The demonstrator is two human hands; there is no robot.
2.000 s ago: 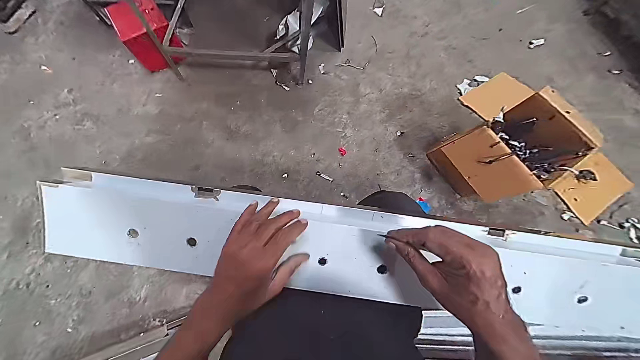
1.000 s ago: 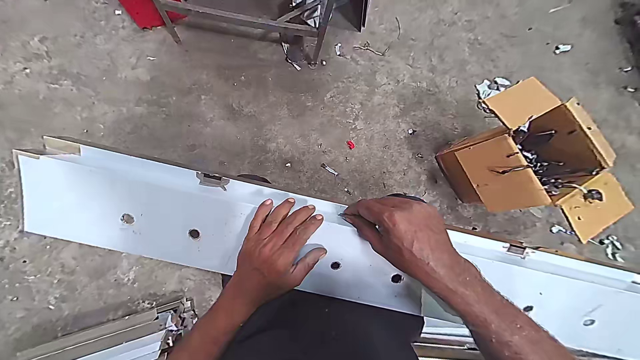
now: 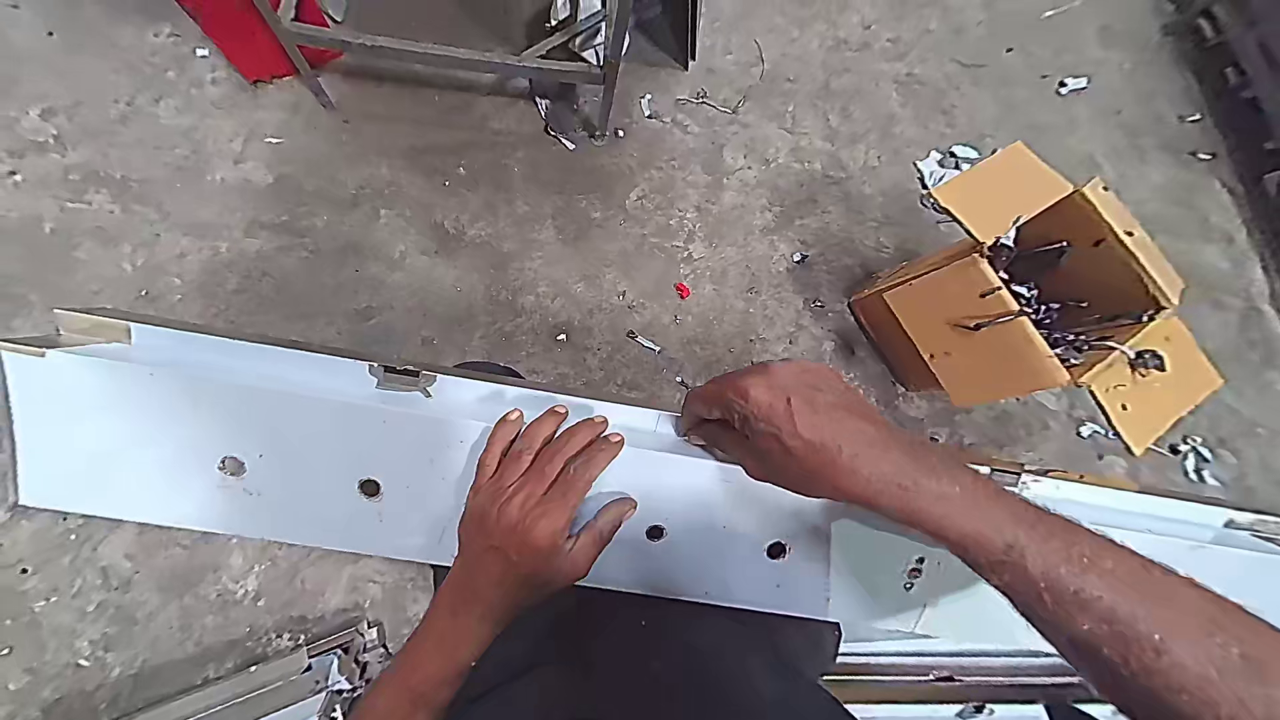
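A long white sheet-metal channel (image 3: 300, 440) with round holes and a raised far edge lies across my lap. My left hand (image 3: 535, 505) presses flat on its face, fingers spread, holding nothing. At the far edge, my right hand (image 3: 775, 430) is closed with its fingertips pinched against the raised lip. What sits between those fingertips is hidden now. A small metal clip (image 3: 402, 378) is fixed in the lip to the left of my left hand. Right of the channel's end, another white metal piece (image 3: 940, 590) with small holes lies partly under my right forearm.
An open cardboard box (image 3: 985, 320) with dark scraps stands on the concrete floor at the right. A metal frame stand (image 3: 450, 55) and a red object (image 3: 245, 40) are at the top. Stacked metal strips (image 3: 260, 680) lie lower left; debris dots the floor.
My right hand has moved left along the lip toward my left hand, then stayed at the far edge. A small dark, thin item showed at its fingertips earlier. The view has shifted.
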